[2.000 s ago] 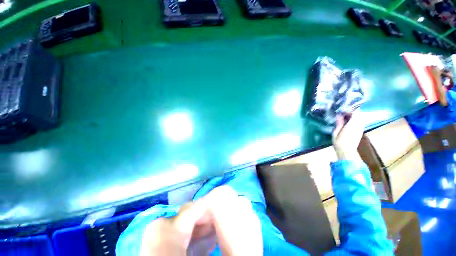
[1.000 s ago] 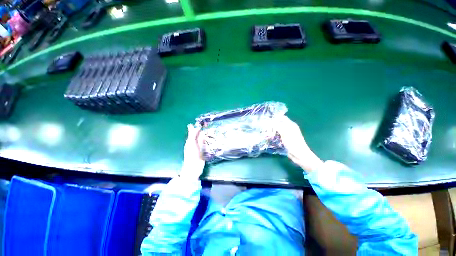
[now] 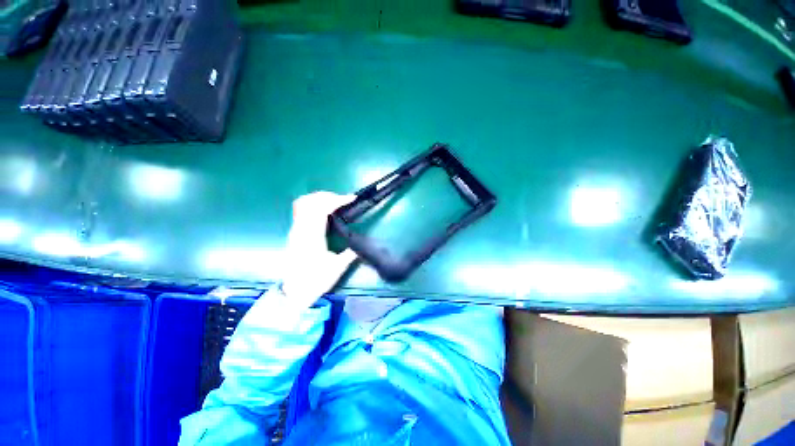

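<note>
My left hand [image 3: 315, 246] holds a black protective frame [image 3: 406, 263] by its left corner, just above the green bench in front of me. The frame is an open rectangle with thick corners, tilted, with the green surface showing through its middle. No plastic bag is around it. My right hand is not in view. A bagged black bundle [image 3: 708, 209] in shiny clear plastic lies on the bench at the right.
A block of upright dark grey units [image 3: 139, 74] stands at the upper left. Dark devices [image 3: 649, 17] sit along the far side. Blue totes [image 3: 83, 366] are below the bench edge at left, cartons [image 3: 667, 357] below at right. The green bench [image 3: 349, 104] spans the view.
The bagged bundle that both hands held is gone from them; my left hand now holds a bare frame. My right hand has left the picture. The view has shifted.
</note>
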